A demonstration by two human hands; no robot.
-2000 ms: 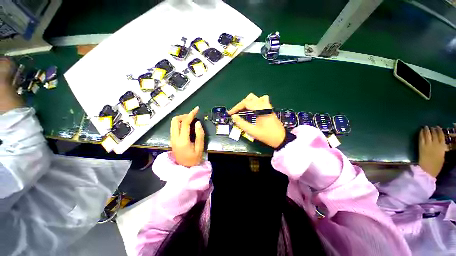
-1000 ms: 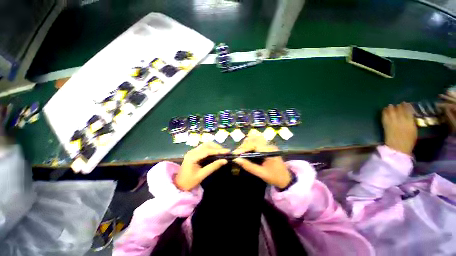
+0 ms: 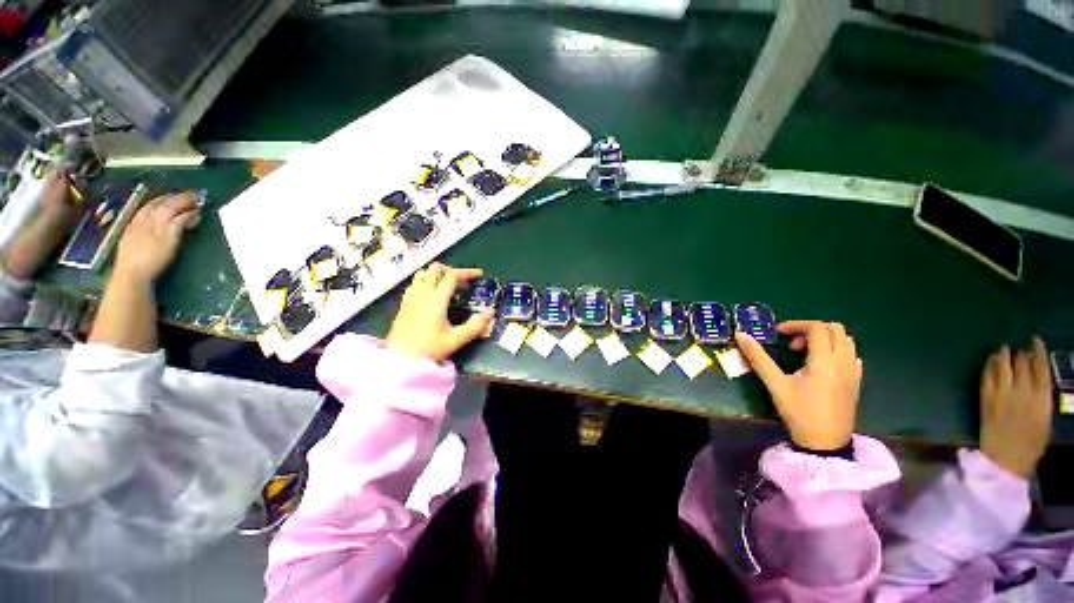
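A row of several lit smartwatch screen modules (image 3: 591,307) lies on the green bench, with white pouch batteries (image 3: 574,343) below them toward the bench edge. My left hand (image 3: 438,313) is at the left end of the row, thumb and fingers around the leftmost module (image 3: 481,295), partly covering it. My right hand (image 3: 813,375) is at the right end, thumb and index finger at the edges of the rightmost module (image 3: 755,322). The modules lie flat. A dark slim pen-like tool (image 3: 536,204) lies beside the foam board.
A white foam board (image 3: 471,88) at left holds rows of dark modules with batteries. A banded object (image 3: 607,165) and a slim tool (image 3: 651,191) are at the rail. A smartphone (image 3: 968,230) lies right. Other people's hands are at far left (image 3: 153,236) and right (image 3: 1016,404).
My hands have parted from the front of the row to its two ends. The slim black tool has left my hands; one now lies by the board. The view has shifted.
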